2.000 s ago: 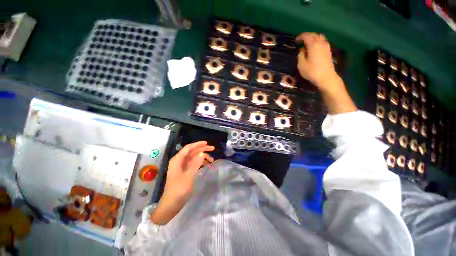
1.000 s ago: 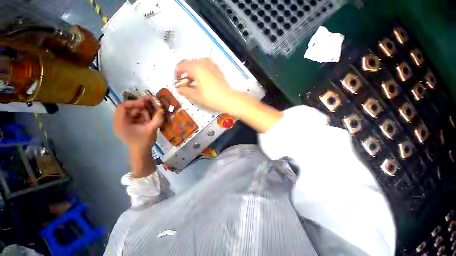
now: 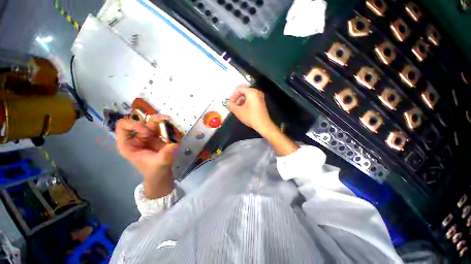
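My left hand (image 3: 146, 150) is over the near end of the machine, palm up. It holds a housing (image 3: 166, 132) with a dark face and shiny rim between thumb and fingers. Another housing (image 3: 137, 116) with a shiny ring sits at the orange-brown fixture nest (image 3: 144, 106), partly hidden behind my left fingers. My right hand (image 3: 251, 112) is at the machine's right edge, its fingers curled together, with fingertips at the small green button (image 3: 225, 103). No part shows in it.
The red-orange emergency stop (image 3: 213, 120) is just below my right hand. A black tray (image 3: 297, 77) of housings lies right, with a carrier strip (image 3: 347, 149) along its edge. Carrier sheets (image 3: 242, 20) and a white wipe (image 3: 305, 18) lie above. A yellow-brown cylinder (image 3: 38, 117) is left.
My right hand has moved from the fixture to the green button. My left hand has turned palm up, with a housing visible in it. The camera view has shifted.
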